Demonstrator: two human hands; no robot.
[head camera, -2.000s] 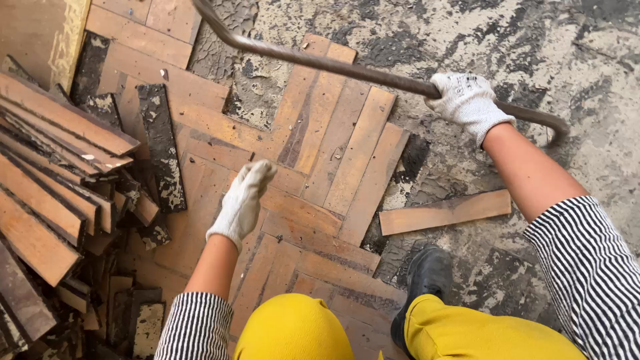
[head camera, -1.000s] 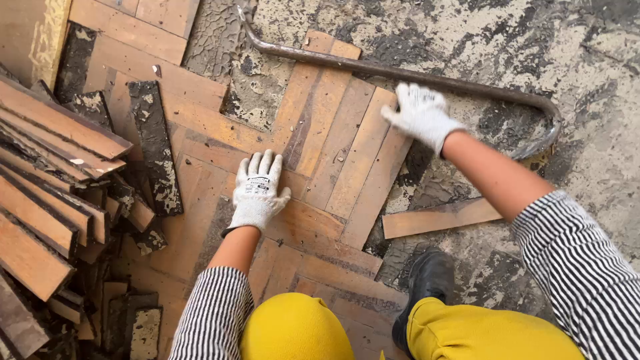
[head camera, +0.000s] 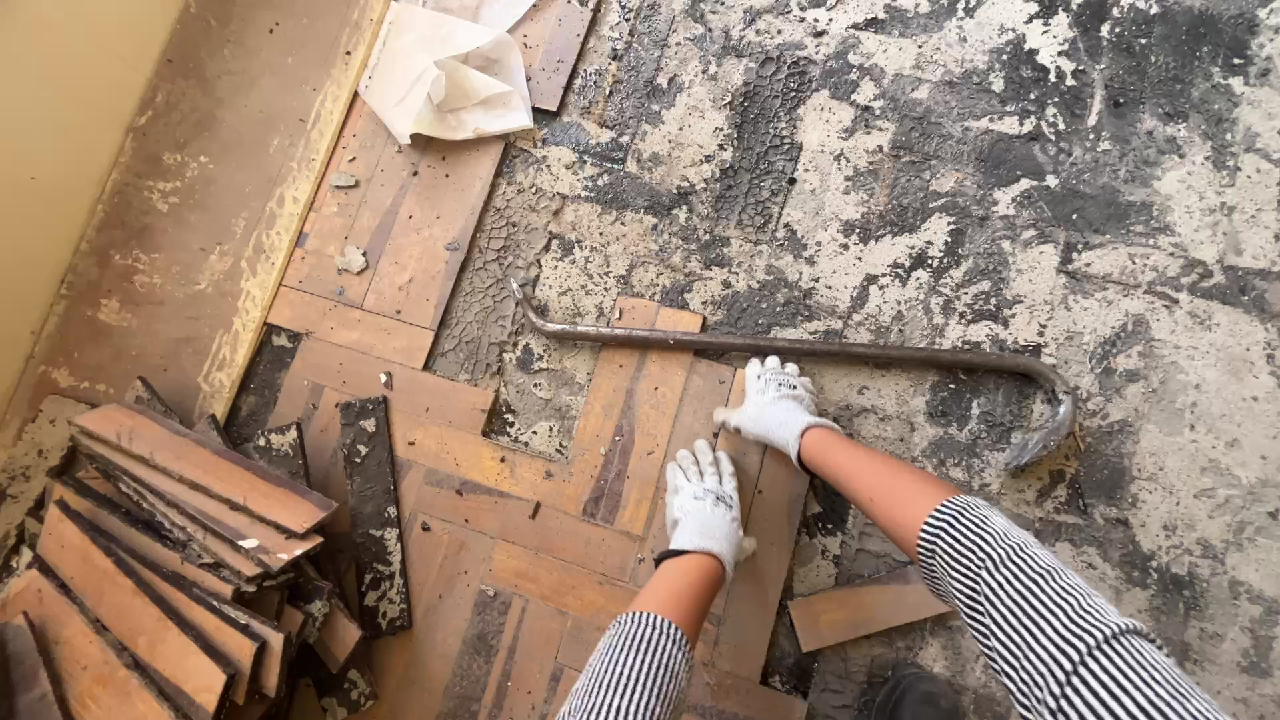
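Note:
Both my hands wear white knit gloves. My left hand (head camera: 705, 505) lies with its palm down on the wooden parquet floor (head camera: 560, 580). Just above and to the right, my right hand (head camera: 775, 405) rests flat on the parquet strips near their broken edge, fingers spread and holding nothing. A long steel pry bar (head camera: 850, 350) with a hook at its right end lies across the parquet and the bare subfloor, just beyond my right fingertips. A loose parquet strip (head camera: 865, 607) sits on the subfloor below my right forearm.
A pile of pried-up parquet strips (head camera: 140, 600) with black undersides is at the lower left. One strip lies dark side up (head camera: 375, 515) beside it. Crumpled paper (head camera: 445, 80) lies at the top, near the wall (head camera: 70, 130). Rough subfloor (head camera: 1000, 200) with black adhesive patches spans the right.
Two seconds ago my right hand held the pry bar; it has let go, and the bar lies on the floor. My left hand has come down onto the parquet and moved right, beside my right hand.

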